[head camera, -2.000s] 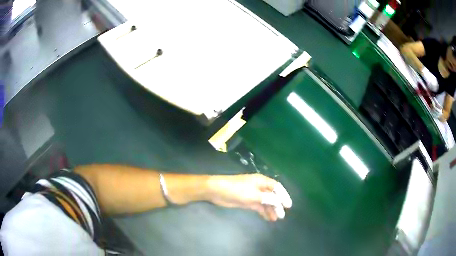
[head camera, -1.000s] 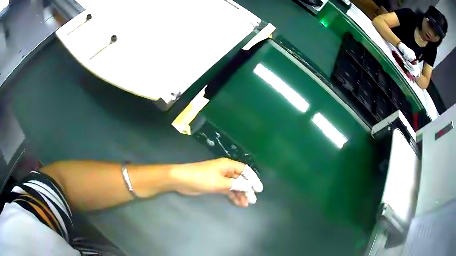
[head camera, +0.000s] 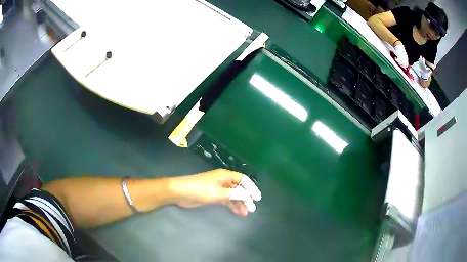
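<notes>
My left hand lies low over the grey-green mat in the lower middle, its arm coming in from the lower left. White finger cots cover some fingertips. The fingers are curled together, and nothing shows in them; the palm side is hidden. Just beyond the hand is the glossy green mat, reflecting two lights. Small clear shiny scraps lie near its left corner, by a yellowish-white tape strip. My right hand is out of the picture.
A large white plate with two dark knobs stands at the upper left. A black tray lies beyond the mat. A white-grey device stands at the right edge. Another person with white-covered fingers works at the upper right.
The view has shifted, so the plate, mat and my left hand sit further left, and more of the right device shows. My left hand keeps much the same curled pose.
</notes>
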